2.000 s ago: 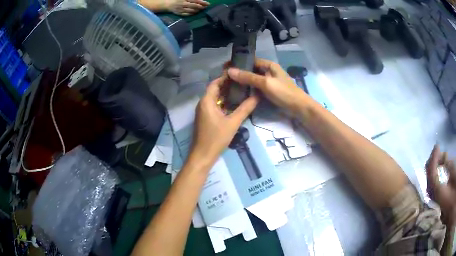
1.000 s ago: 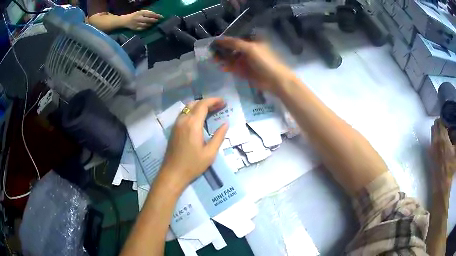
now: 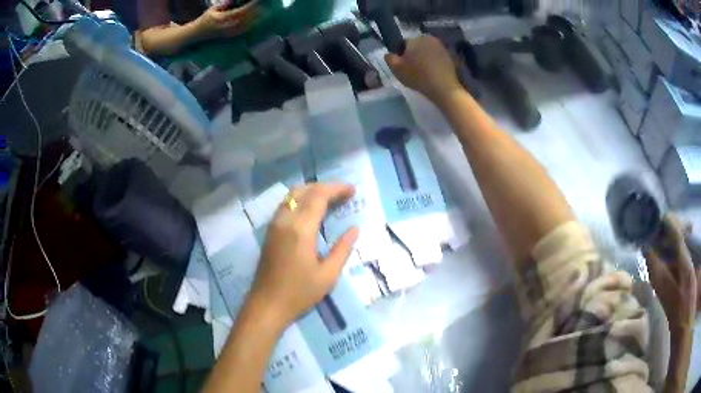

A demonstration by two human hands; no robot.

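My left hand (image 3: 296, 249), with a ring on one finger, is held empty over flat mini fan cartons (image 3: 338, 165), thumb and fingers apart. My right hand (image 3: 427, 67) is reached out to the far side of the cartons. Its fingers are closed at the handle of a dark mini fan (image 3: 390, 29), whose upper part is blurred and close to the top edge of the picture. The cartons overlap, pale blue and white, with a printed fan picture and white flaps.
More dark fans (image 3: 507, 92) lie beyond the cartons. A blue-rimmed desk fan (image 3: 127, 107), a dark cylinder (image 3: 146, 215) and crumpled clear plastic (image 3: 81, 341) are at left. Boxes (image 3: 672, 115) stand at far right. Another person's hand (image 3: 672, 257) holds a fan at right; another person's arm (image 3: 181, 34) is upper left.
My hands have parted from the fan they both held. My right hand has moved up and away to the far fans. My left hand stays open over the cartons. The neighbour's fan has come further into view.
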